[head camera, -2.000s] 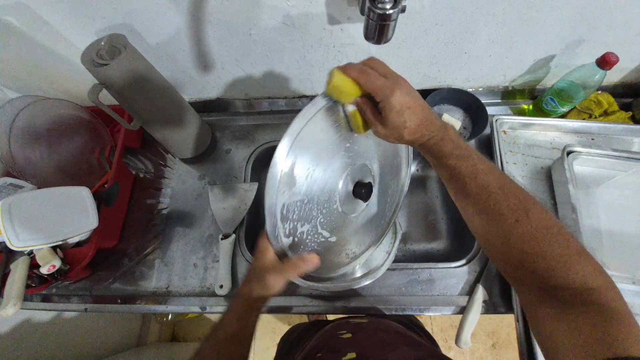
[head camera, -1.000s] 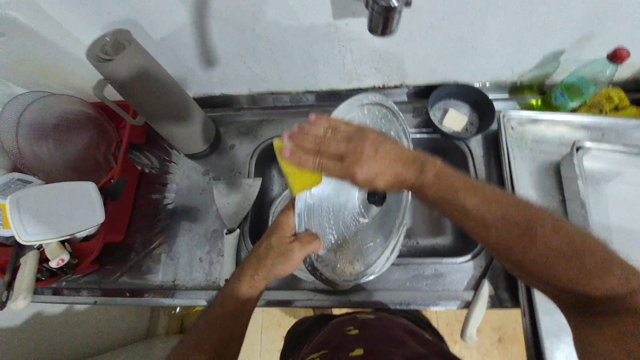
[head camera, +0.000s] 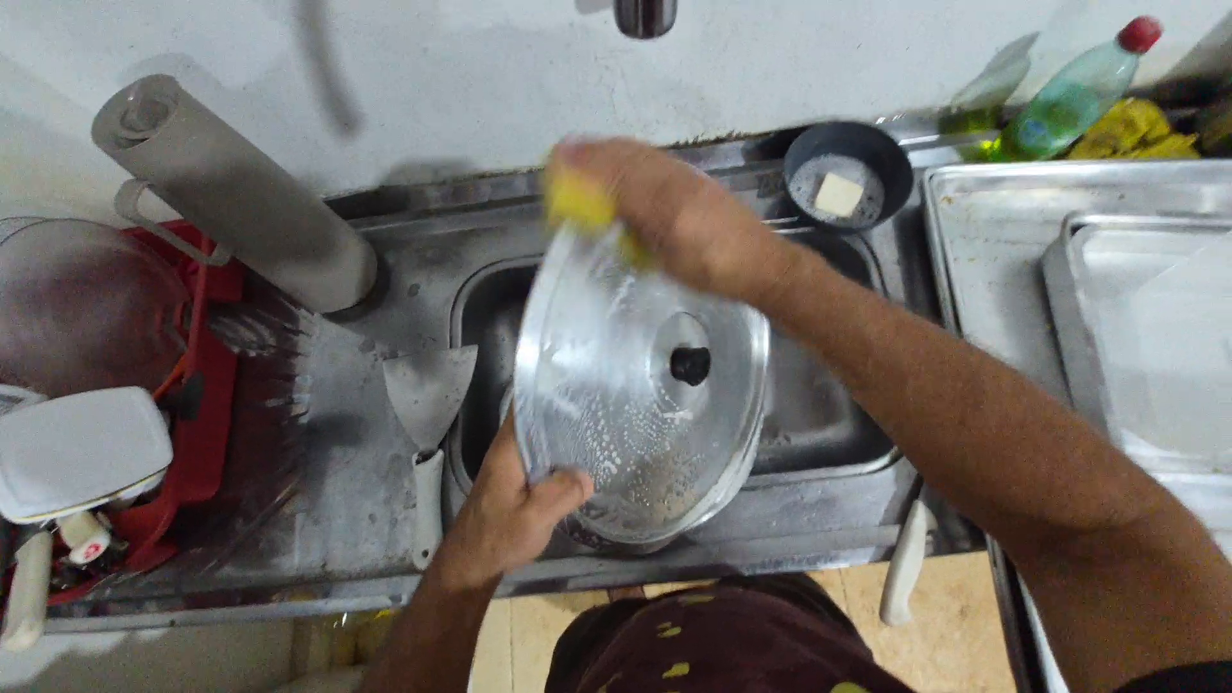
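A round metal pot lid (head camera: 616, 385) with a black knob (head camera: 690, 366) is tilted over the steel sink basin (head camera: 818, 423), with soap suds on its surface. My left hand (head camera: 525, 505) grips its lower left rim, thumb on the upper face. My right hand (head camera: 674, 217), blurred, holds a yellow sponge (head camera: 580, 200) against the lid's top edge. Beneath the lid, part of another rounded metal piece shows; the lid hides most of it.
Left are a scraper (head camera: 428, 395), a tall grey jug (head camera: 236, 197) and a red rack (head camera: 207, 414) with dishes. Right are a small black pan (head camera: 847, 178), metal trays (head camera: 1001, 202), a green bottle (head camera: 1078, 101) and a white-handled knife (head camera: 905, 568) over the counter's front edge. A faucet (head camera: 645, 14) hangs above.
My right hand has moved with the sponge from the lid's left side up to its top edge. The lid has turned and tilted, while my left hand stays at its lower left.
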